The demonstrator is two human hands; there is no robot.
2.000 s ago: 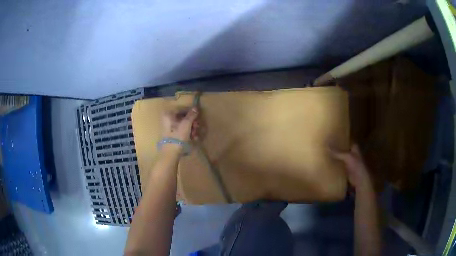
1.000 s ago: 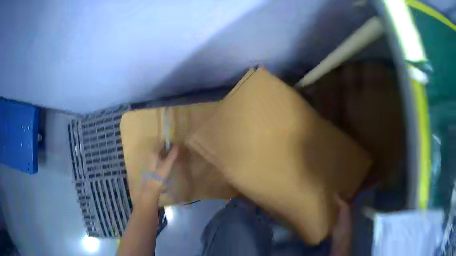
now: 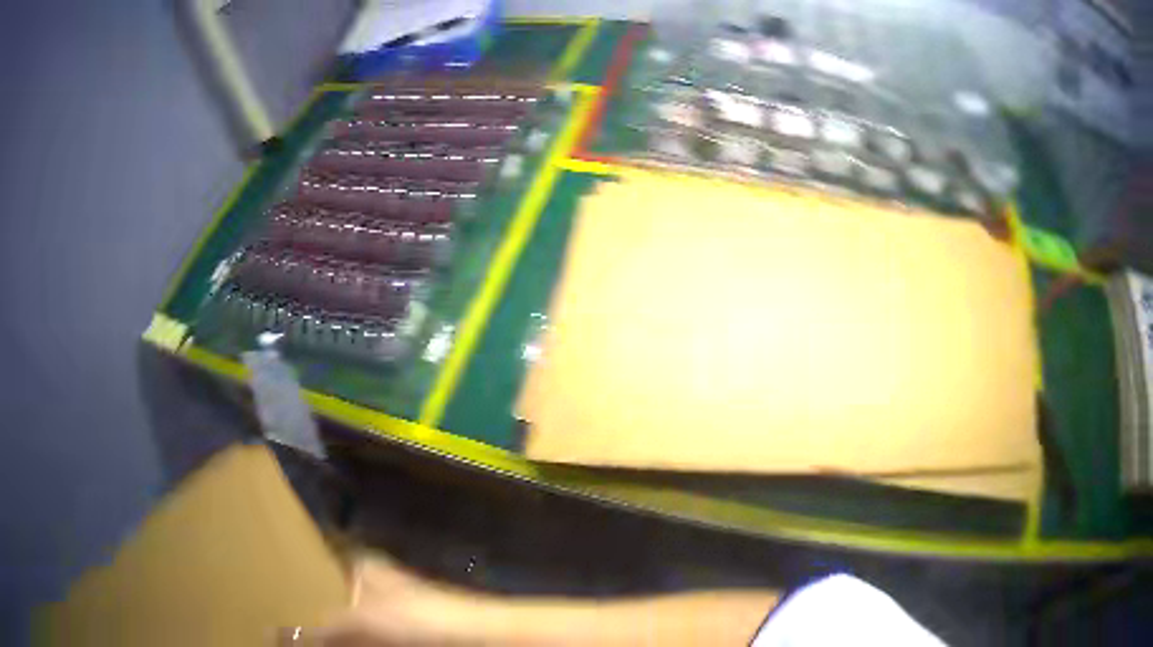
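Observation:
My right hand (image 3: 348,609), blurred and partly cut off by the bottom edge, is at the right edge of a tan cardboard sheet (image 3: 190,562) below the bench's front left corner. It seems to grip that edge; its fingers are not clear. My left hand is not in view. Another tan cardboard piece (image 3: 784,335), at least two layers at its lower right edge, lies flat on the green bench mat, with no hand on it.
A clear tray of dark reddish ring-like parts (image 3: 379,209) is on the bench's left. Clear trays with silver-white parts (image 3: 809,120) are behind the cardboard. A blue-and-white box (image 3: 424,32) is at the back left. A white stack (image 3: 1138,379) is at the right edge.
The view has swung from the floor and lap up to the bench. My left hand has left the picture. My right hand is now low left, beside cardboard; the banded cardboard is out of view.

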